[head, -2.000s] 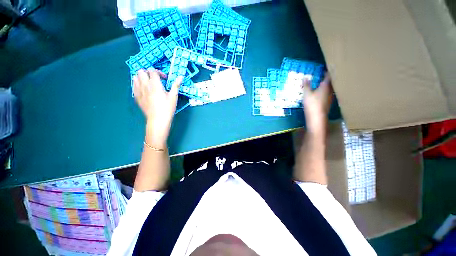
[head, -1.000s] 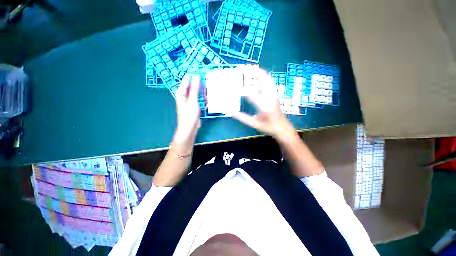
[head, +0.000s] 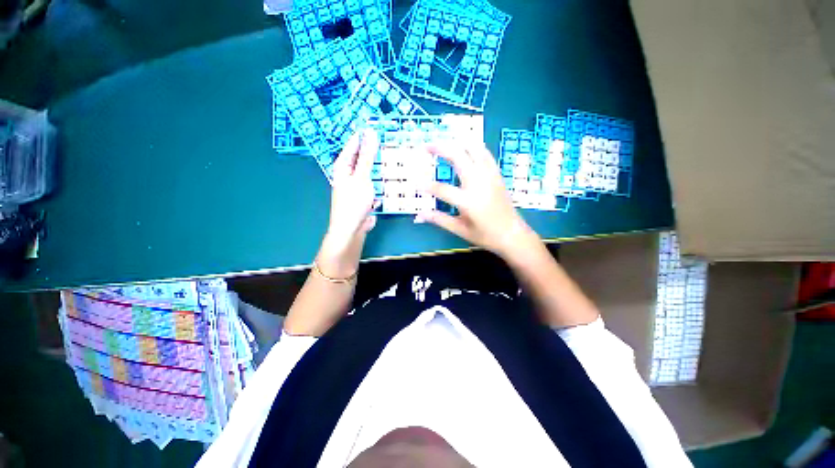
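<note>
A white keycap block [head: 403,174] lies inside a blue keycap frame [head: 444,171] on the bench in front of me. My left hand [head: 352,187] holds the left edge of this frame. My right hand [head: 476,196] is over its right side, with fingers on the white block. Another white piece [head: 467,122] shows partly behind my right hand. Loose blue frames [head: 320,87] overlap behind my left hand, and more blue frames [head: 458,50] lie behind the held set. Combined sets [head: 600,160] overlap in a row to the right.
The bench [head: 183,174] is dark green. A large carton [head: 751,128] stands at the right with its flap over the bench edge. A lower open carton [head: 732,366] holds white gridded sets [head: 679,315]. Printed sheets [head: 146,356] are below the bench, and a clear container [head: 23,155] is at far left.
My right hand has left the combined sets and come to the middle. The white block has come into the blue frame between my hands. The view has shifted slightly.
</note>
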